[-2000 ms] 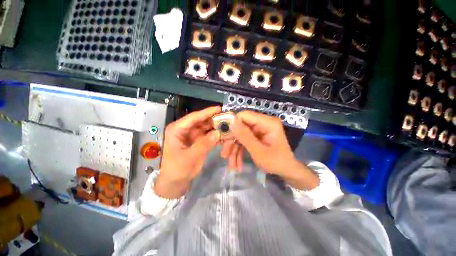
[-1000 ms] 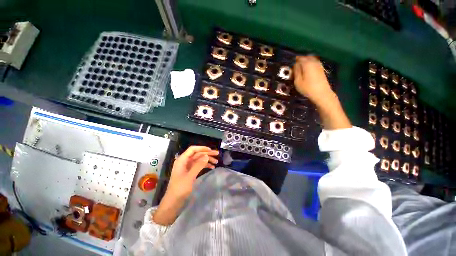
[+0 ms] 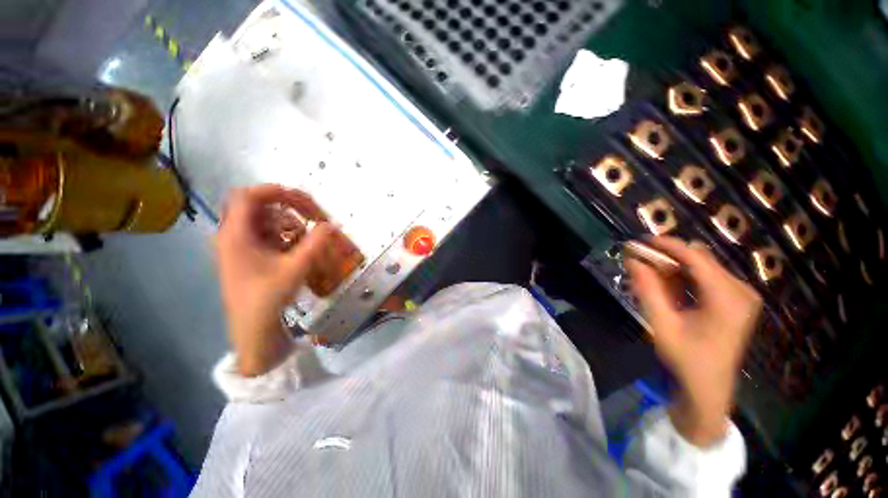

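Observation:
My left hand [image 3: 261, 267] is over the orange-brown fixture nest [image 3: 334, 261] on the machine, thumb and fingers around a small shiny housing [image 3: 289, 226]; blur hides whether it grips it. My right hand [image 3: 696, 316] is near the front edge of the black blister tray [image 3: 623, 209]. It pinches a housing [image 3: 650, 254] with a copper-coloured rim between thumb and fingers, seen nearly edge-on. The cut carrier strip [image 3: 617, 276] lies partly behind the right hand.
The white machine base [image 3: 282, 112] has a red-orange emergency stop [image 3: 420, 241]. A yellow-brown cylinder [image 3: 122, 195] stands at the left. A carrier sheet stack [image 3: 487, 44] and white wipe [image 3: 592, 85] lie on the green bench. Another tray [image 3: 857, 452] is at lower right.
The view has turned towards the machine. My left hand has moved from my lap to the fixture nest. My right hand has come back from the tray's far pockets with a housing.

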